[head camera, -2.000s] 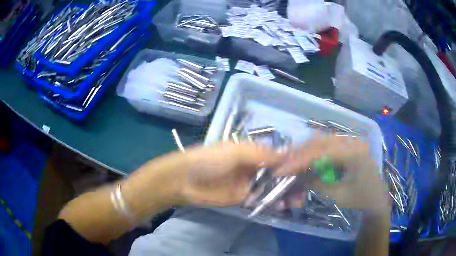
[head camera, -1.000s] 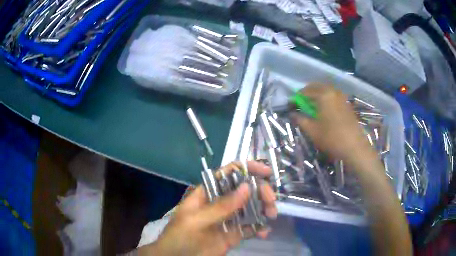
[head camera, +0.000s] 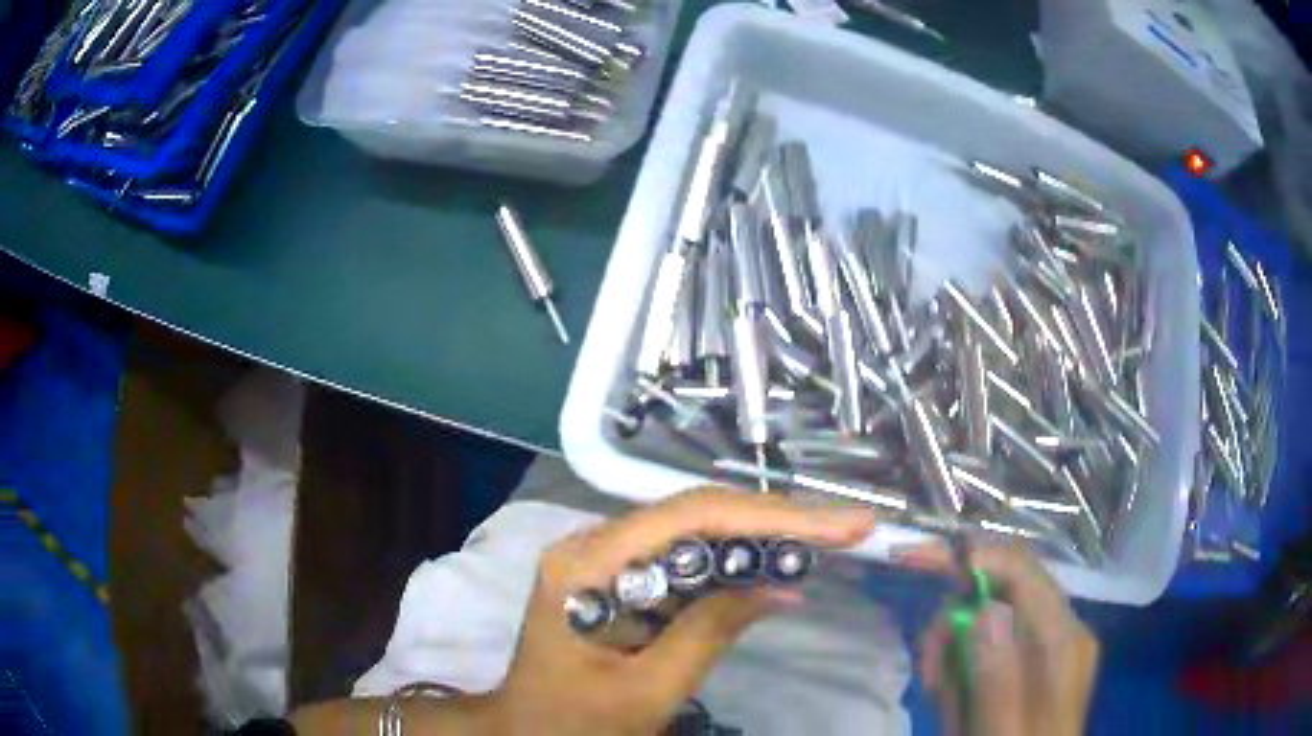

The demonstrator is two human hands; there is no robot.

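Note:
My left hand (head camera: 655, 618) holds several damper cylinders (head camera: 691, 561) side by side, their round end faces towards me; one end is pale, the others darker. My right hand (head camera: 1014, 640) is shut on a green-handled tool (head camera: 967, 618), blurred, just right of my left fingertips. A pale, thin blurred shape lies between the two hands; I cannot tell what it is. The large white tub (head camera: 602, 388) behind the hands holds many loose silver cylinders. One single cylinder (head camera: 525, 256) with a thin rod lies on the green bench, left of the tub.
A clear plastic box (head camera: 417, 144) with white lining and cylinders stands at upper left. Stacked blue trays (head camera: 187, 209) of metal parts are at far left, another blue tray (head camera: 1223, 554) at right. A white bench unit (head camera: 1144, 72) with a red light stands upper right. White crumpled wrap (head camera: 245, 546) hangs below.
My right hand has come out of the tub and down beside my left hand, with the green tool. My left hand has turned the cylinders end-on. The view has shifted, showing more of the tub.

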